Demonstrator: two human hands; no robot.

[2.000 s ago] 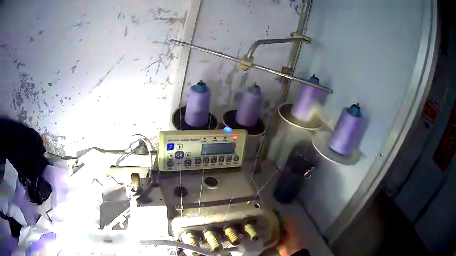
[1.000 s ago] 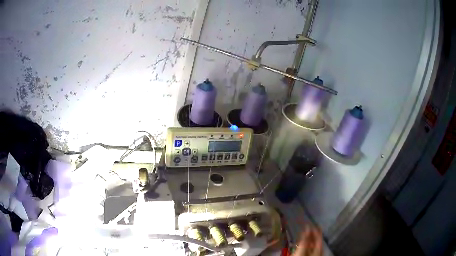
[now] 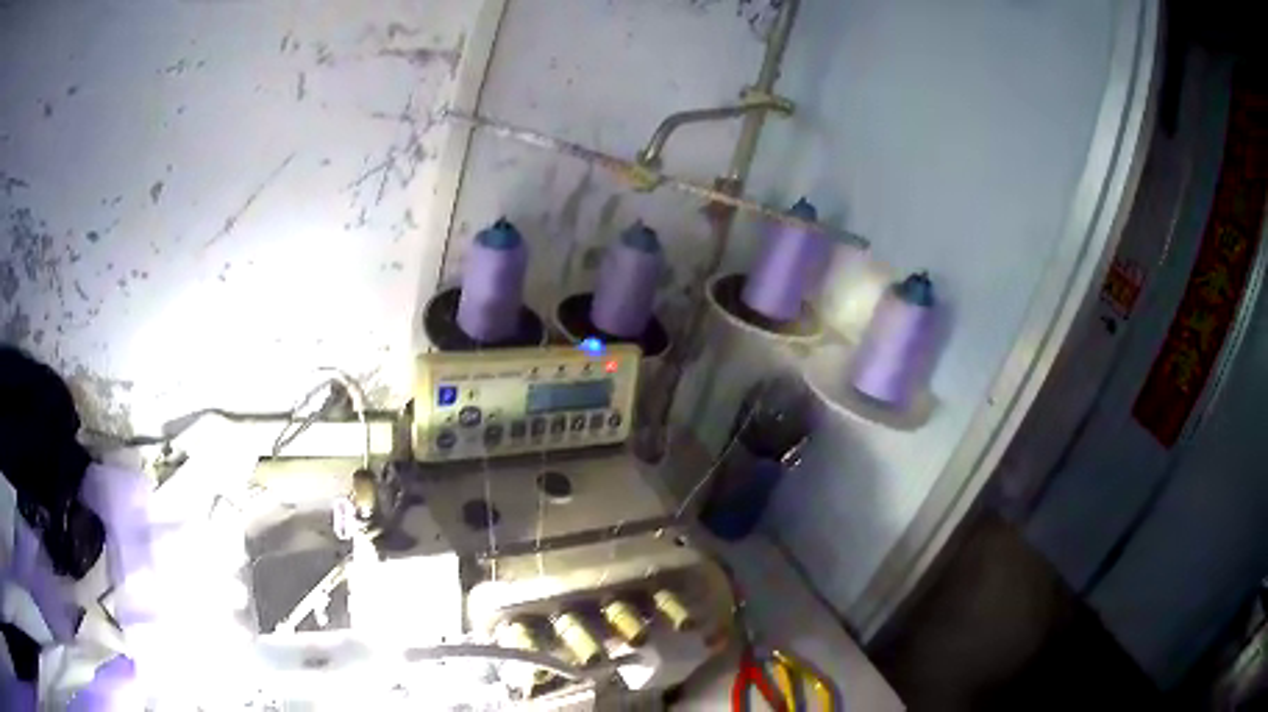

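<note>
The cream overlock machine fills the lower centre. Its control panel has a lit blue and a red light. Ribbed brass-coloured tension knobs stand in a row at its front, and thin threads run down to them. The presser area at the left is washed out by glare. Snips with red and yellow handle loops lie right of the knobs, cut off by the bottom edge. White and lilac fabric pieces lie at the far left. Neither of my hands can be seen.
Purple thread cones stand on round discs behind the machine, under a metal rod. A dark cup-like container stands right of the machine. A black bag or cloth is at far left. A grey-white tube crosses before the knobs.
The hand at the bottom right, beside the machine, has left the picture. The snips' red and yellow handles now show there. The view has shifted to the right.
</note>
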